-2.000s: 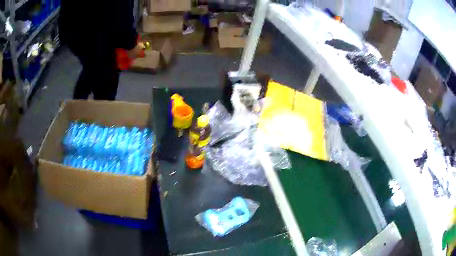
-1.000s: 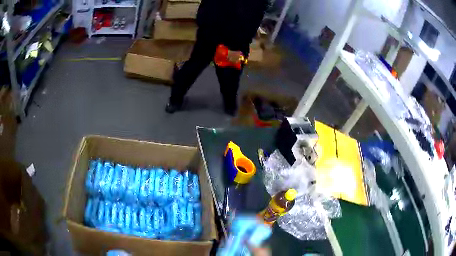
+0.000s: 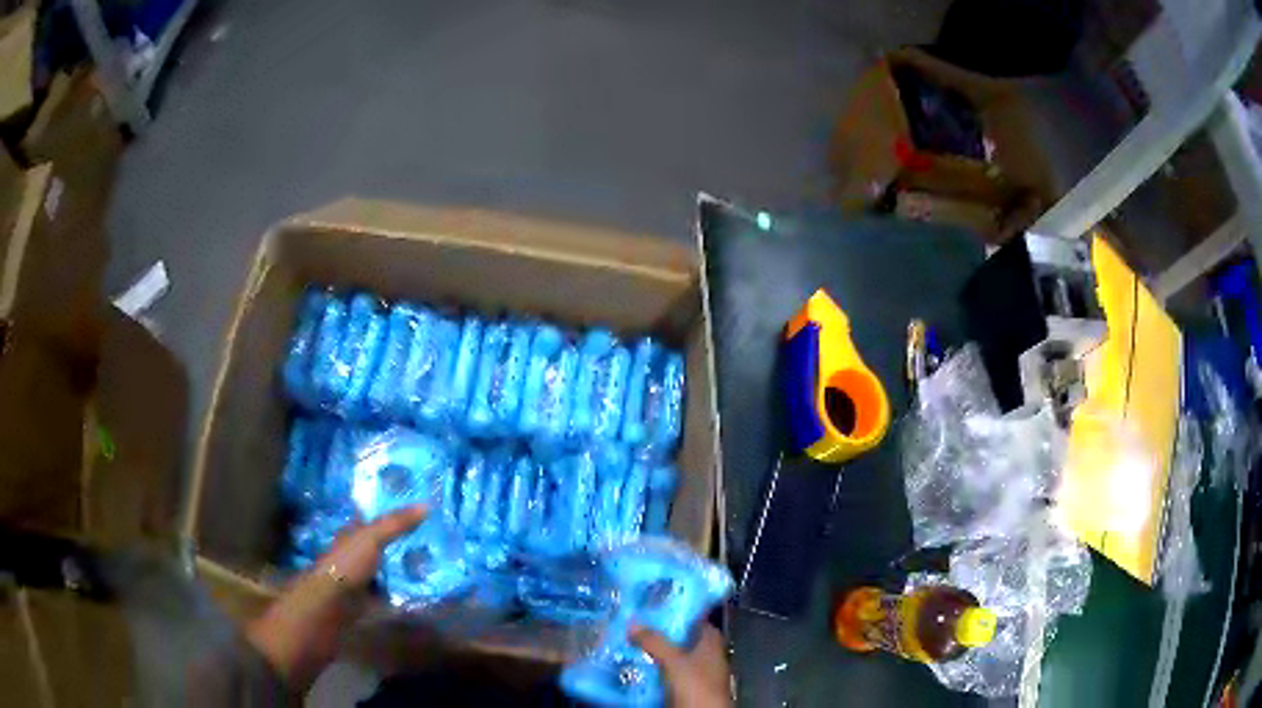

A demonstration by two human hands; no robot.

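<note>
The large open brown carton (image 3: 229, 415) holds rows of bagged blue products (image 3: 485, 380) standing on edge. My left hand (image 3: 325, 588) is at the carton's near left, with its fingers on a bagged blue product (image 3: 401, 477) that lies flat-side up over the near row. Its thumb or finger shows at the piece's edge; the rest of the grip is partly hidden. My right hand (image 3: 688, 667) grips another bagged blue product (image 3: 651, 588) over the carton's near right corner, beside the bench.
On the dark green bench (image 3: 775, 263) are an orange-yellow and blue tape gun (image 3: 842, 401), a dark flat case (image 3: 793, 533), an amber bottle (image 3: 907, 622) lying over, clear bags (image 3: 969, 457) and a yellow envelope (image 3: 1128, 415). Brown cartons (image 3: 56, 415) stand at left.
The view has swung down and left to the carton. The blue product from the bench is now in my right hand over the carton. My left hand has come into view. The bottle has tipped over.
</note>
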